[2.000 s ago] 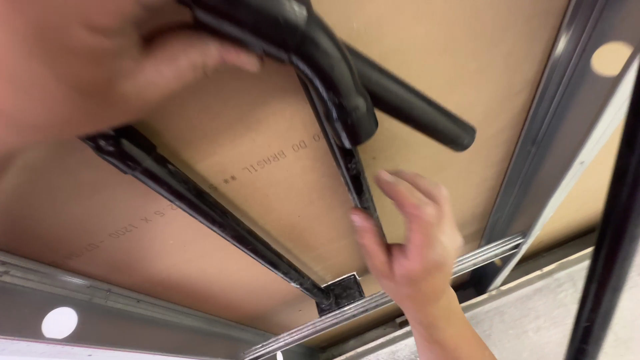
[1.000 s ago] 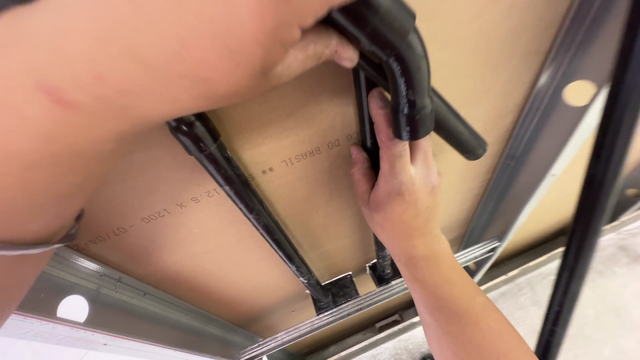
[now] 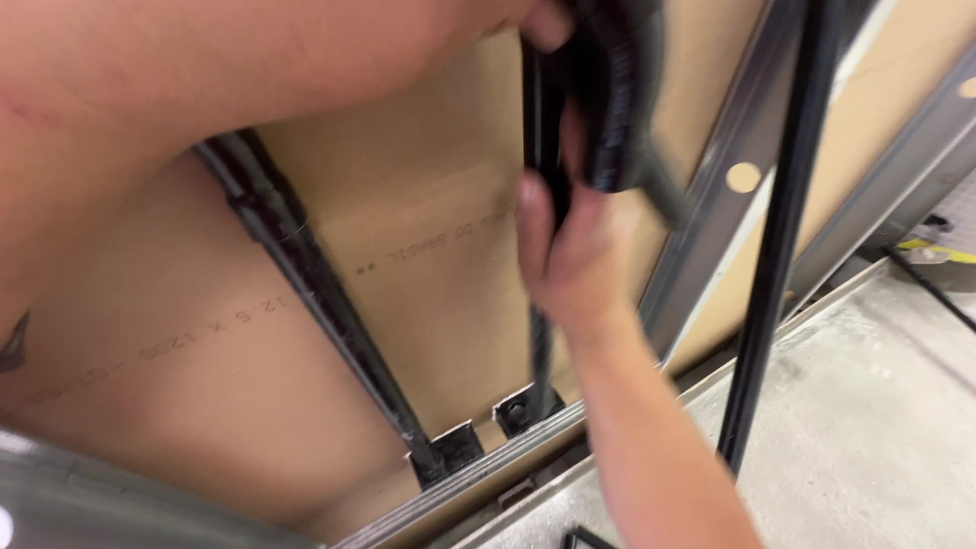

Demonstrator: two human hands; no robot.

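At the top of the head view, my left hand grips a black pipe assembly with a curved elbow; much of that hand is cut off or hidden by my forearm. My right hand is closed around an upright black pipe, its fingers partly behind the elbow. This pipe's lower end goes down to a black square piece at the metal track. Another black pipe, wider at its upper part, slants down at the left to a second square piece. Motion blurs the hands and elbow.
Brown printed board backs the pipes. Metal studs with round holes stand to the right, with a metal track along the bottom. A long black bar crosses in front at the right, above a concrete floor.
My right hand, apart from the elbow two seconds ago, has moved to the upright pipe beneath it and closed around it. The upright pipe's lower end now shows at the track. The view has shifted closer.
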